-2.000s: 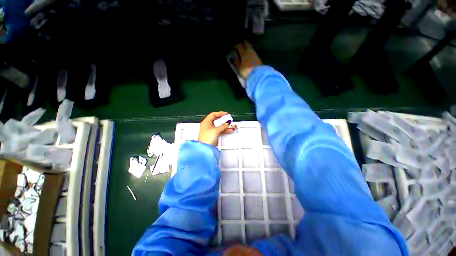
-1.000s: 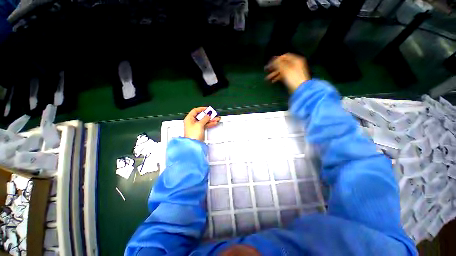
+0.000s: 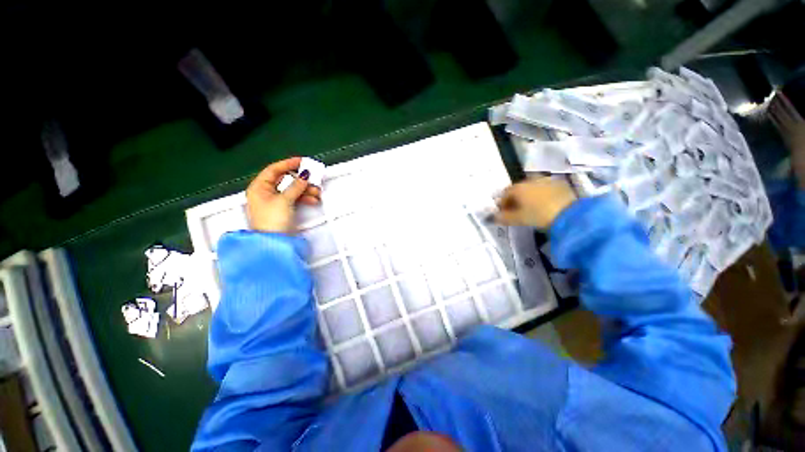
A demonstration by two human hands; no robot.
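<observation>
My left hand holds a small white square piece with a dark centre over the tray's upper left part. My right hand is at the right edge of the white blister tray, fingers together and pointing left. Something small and greyish shows at its fingertips, but blur and glare hide whether it is held. The tray's visible pockets look empty; its upper part is washed out by glare. Loose white pieces lie left of the tray on the green mat.
Overlapping pale sleeves are heaped at the right. Black fixtures stand along the far side; pale strips lie on two. Stacked trays are at the left. A thin pale stick lies on the mat. Another person's hand shows at the far right.
The view has turned to the right. My right hand has come back from the fixtures to the tray's right edge. My left hand still holds the small white piece.
</observation>
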